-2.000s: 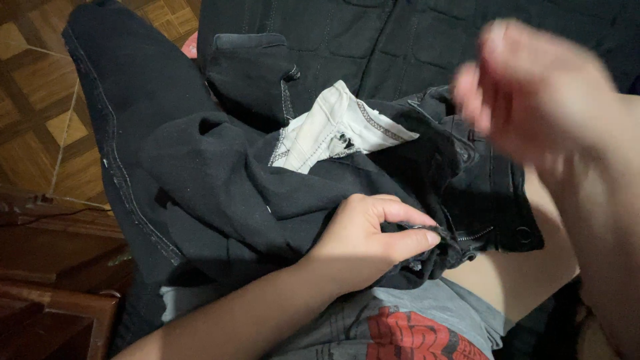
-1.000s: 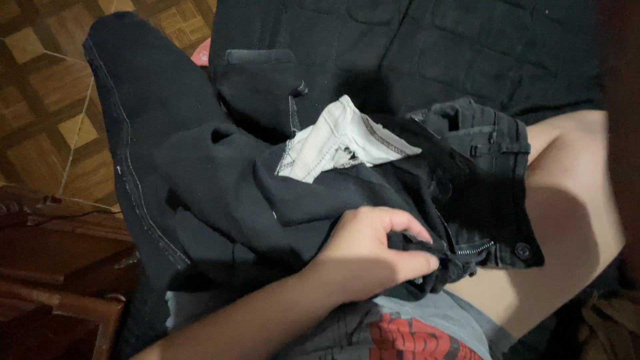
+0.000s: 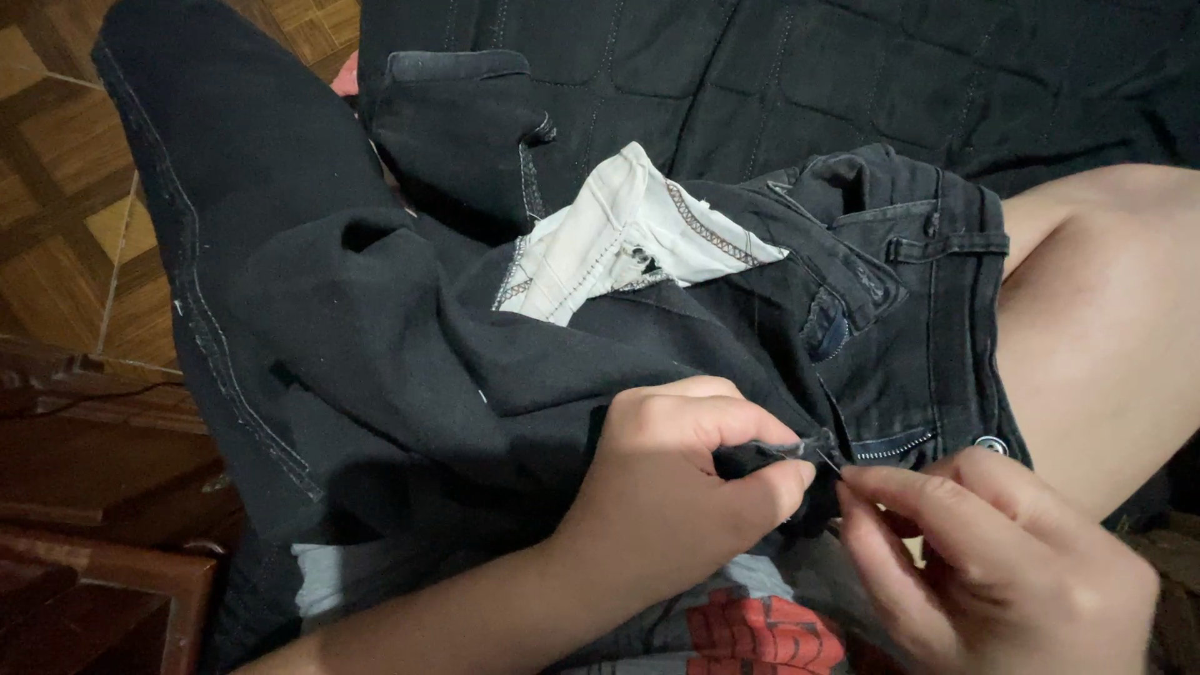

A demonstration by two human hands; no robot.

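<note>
Black denim trousers lie inside out in part across my lap, with a white pocket lining that has a ragged hole. My left hand pinches a fold of the black fabric near the zipper. Right beside it, my right hand holds a thin sewing needle between thumb and forefinger, its far end at the pinched fold. A metal button shows on the waistband just above my right hand. Any thread is too fine to make out.
A black quilted cover spreads behind the trousers. My bare leg is at the right, and a grey and red printed garment lies below my hands. Dark wooden furniture stands at lower left, over a patterned floor.
My right hand, raised at upper right two seconds ago and out of clear view one second ago, has come down beside my left hand. My left hand still pinches the fabric.
</note>
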